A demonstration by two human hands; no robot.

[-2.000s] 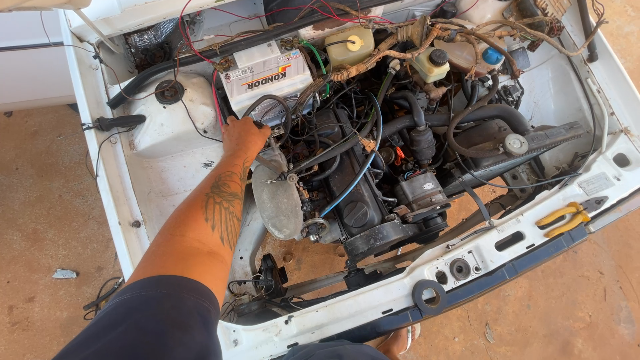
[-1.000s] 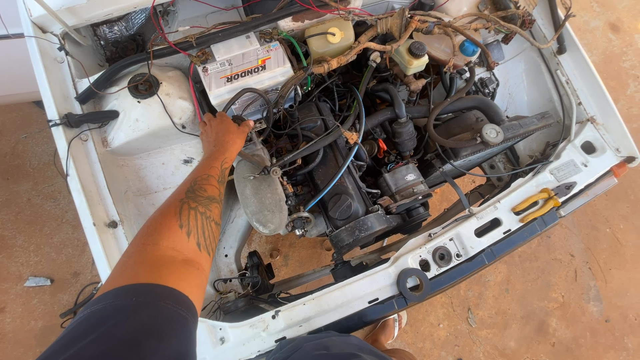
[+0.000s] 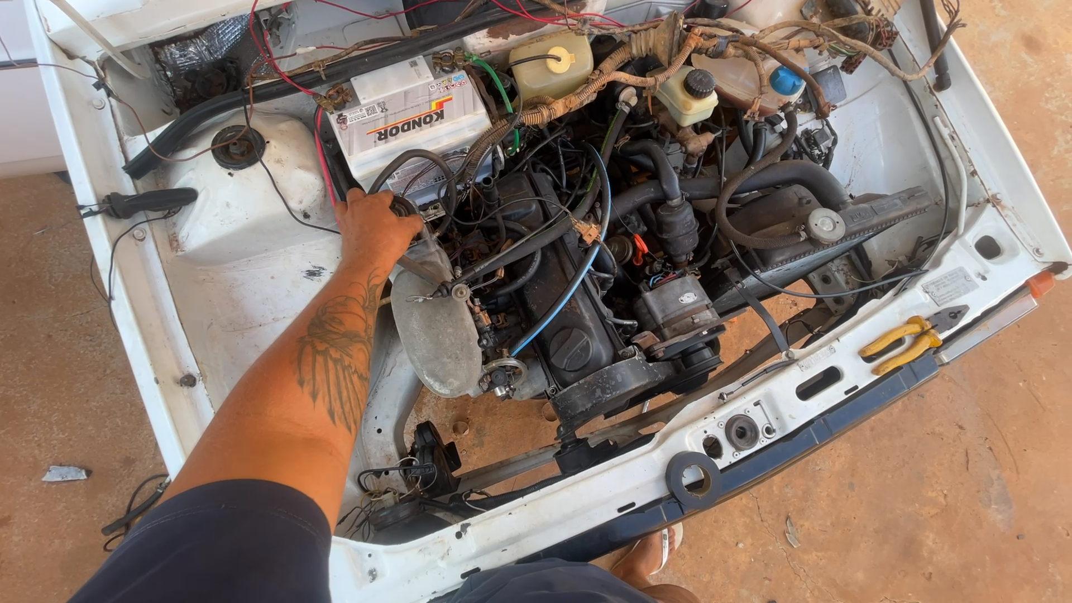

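My left hand (image 3: 373, 224) reaches into the engine bay, at the near side of the white Kondor car battery (image 3: 410, 126). Its fingers rest around a dark round part that they partly cover; whether they grip it cannot be told. Black hoses (image 3: 419, 159) loop beside the fingers. Just below the hand lies a grey metal housing (image 3: 435, 331), and to its right is the engine's black top cover (image 3: 557, 293), crossed by a light blue hose (image 3: 563, 301). My right hand is out of view.
Yellow-handled pliers (image 3: 909, 342) and a black ring (image 3: 693, 480) lie on the white front panel (image 3: 586, 502). Taped wiring (image 3: 586, 88) runs past the coolant and fluid reservoirs at the back. A black-handled tool (image 3: 151, 202) rests on the left fender edge. Loose red wires (image 3: 268, 50) hang near the battery.
The left hand stays by the battery's near corner, with its fingers only slightly shifted. Nothing else in the bay has plainly moved.
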